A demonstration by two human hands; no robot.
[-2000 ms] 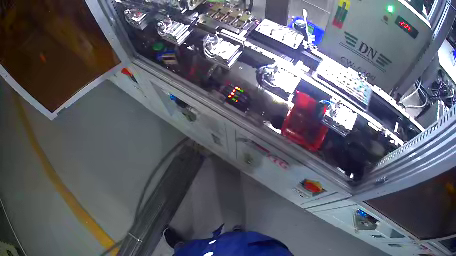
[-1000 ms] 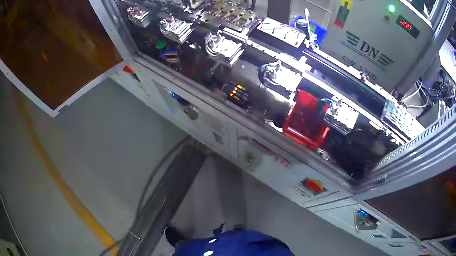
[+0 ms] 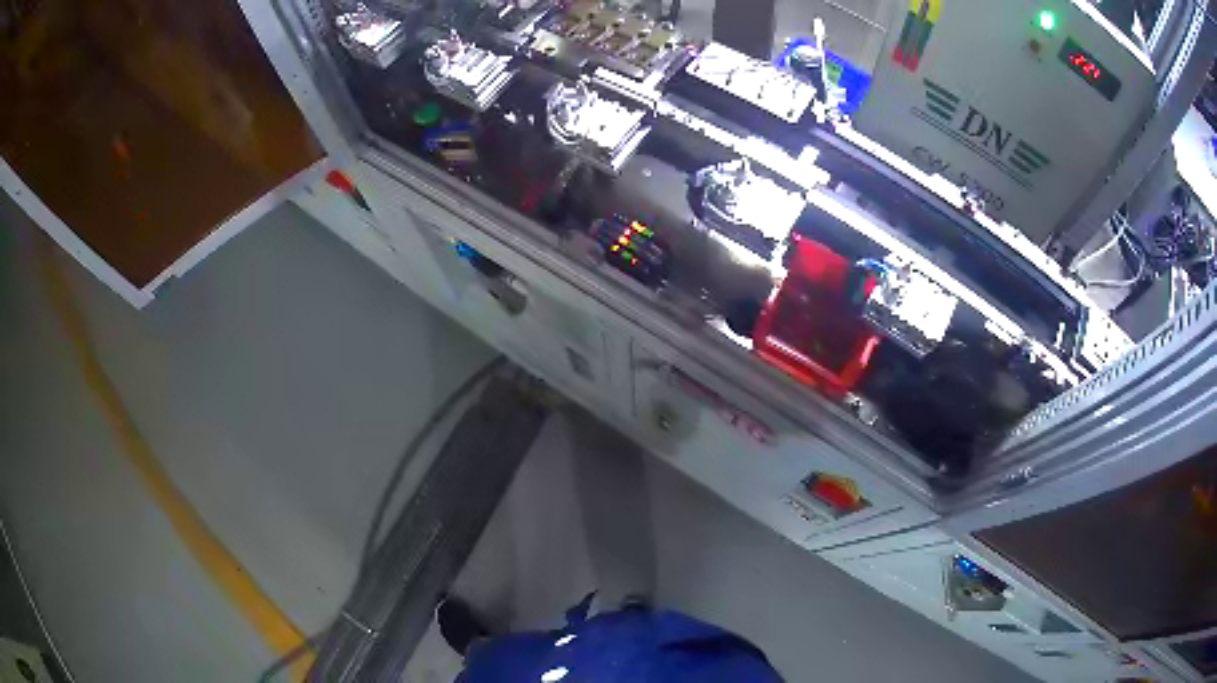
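Neither of my hands is in view. Below me, only my blue clothing and a dark shoe show at the bottom edge. In front is an open machine station. A red parts bin point(image 3: 817, 320) stands near its front edge. Silver fixtures point(image 3: 595, 123) sit in a row along the conveyor track point(image 3: 954, 260). A small black block with red, yellow and green lights point(image 3: 631, 244) is left of the bin. A white plate point(image 3: 750, 83) lies on the track behind the fixtures. A bottle point(image 3: 809, 59) stands by a blue holder point(image 3: 844, 83).
A pale DN controller cabinet point(image 3: 994, 107) stands behind the conveyor. Amber guard doors point(image 3: 147, 134) flank the opening. White lower cabinets carry a red power switch point(image 3: 836, 492). A grey cable cover point(image 3: 427, 534) crosses the floor beside a yellow line point(image 3: 160, 494).
The patterned plate seen on the conveyor behind the red bin has moved right along the track, to the station's right end. The camera view has shifted slightly.
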